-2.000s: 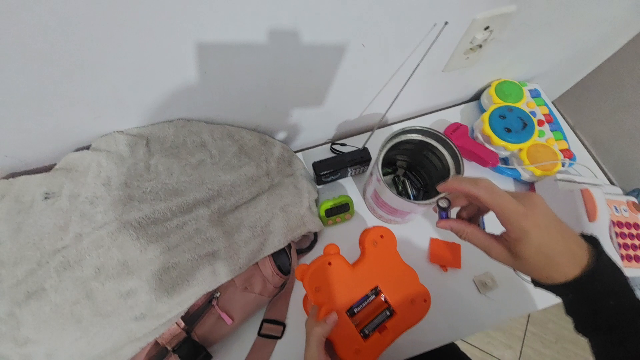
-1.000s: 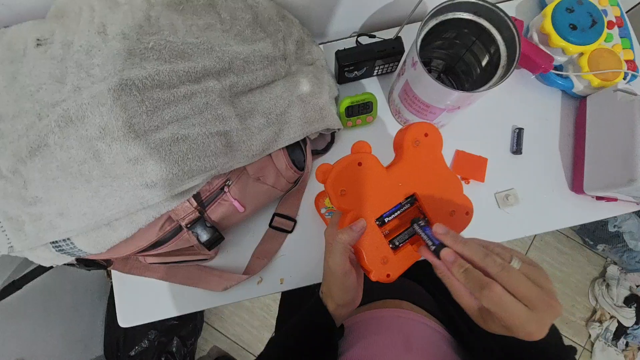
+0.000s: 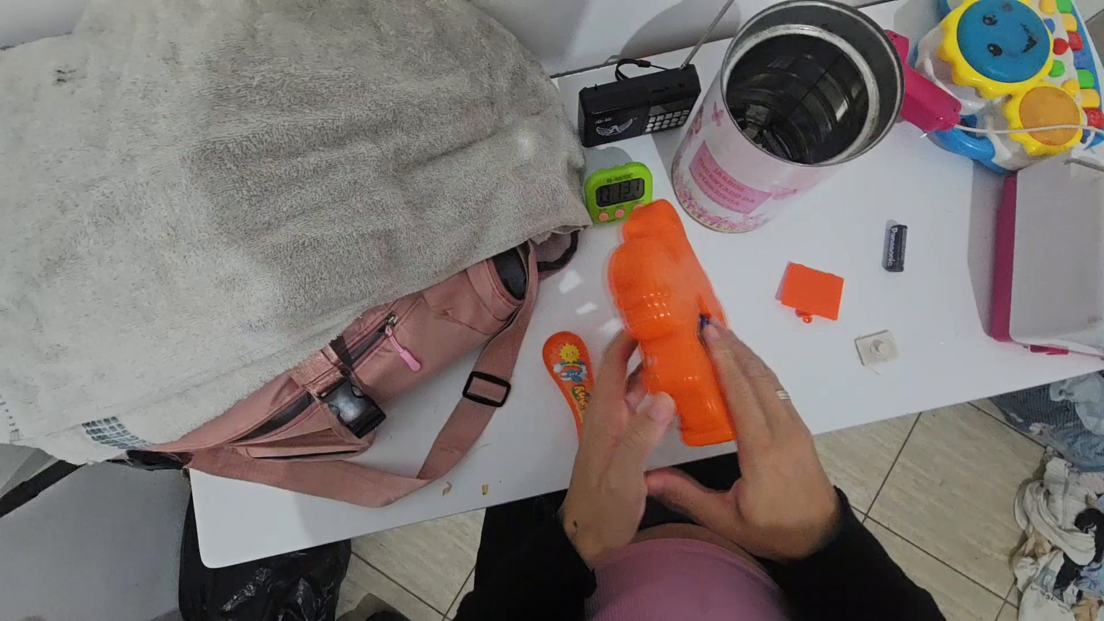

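Note:
An orange plastic toy body [image 3: 668, 319] is tipped on its edge above the white table, held between both hands. My left hand [image 3: 617, 440] grips its lower left side, and my right hand [image 3: 755, 431] presses its fingers on the right side, where a small blue bit, probably a battery end, shows. The rest of the battery compartment is hidden. An orange battery cover [image 3: 812, 291] lies to the right, near a loose battery [image 3: 895, 247] and a small white square part [image 3: 877, 348]. An orange piece with a sun picture [image 3: 569, 371] lies left of my left hand.
A large metal can [image 3: 733, 172], a black radio [image 3: 640, 103] with its antenna up and a green digital timer [image 3: 618, 191] stand behind. A grey towel [image 3: 285, 172] covers part of a pink bag [image 3: 431, 332] at left. A colourful toy [image 3: 1005, 43] and a pink-edged box [image 3: 1005, 259] are at right.
The orange toy has been turned from lying with its battery compartment facing up to standing on edge. My right hand has moved from the compartment to the toy's side.

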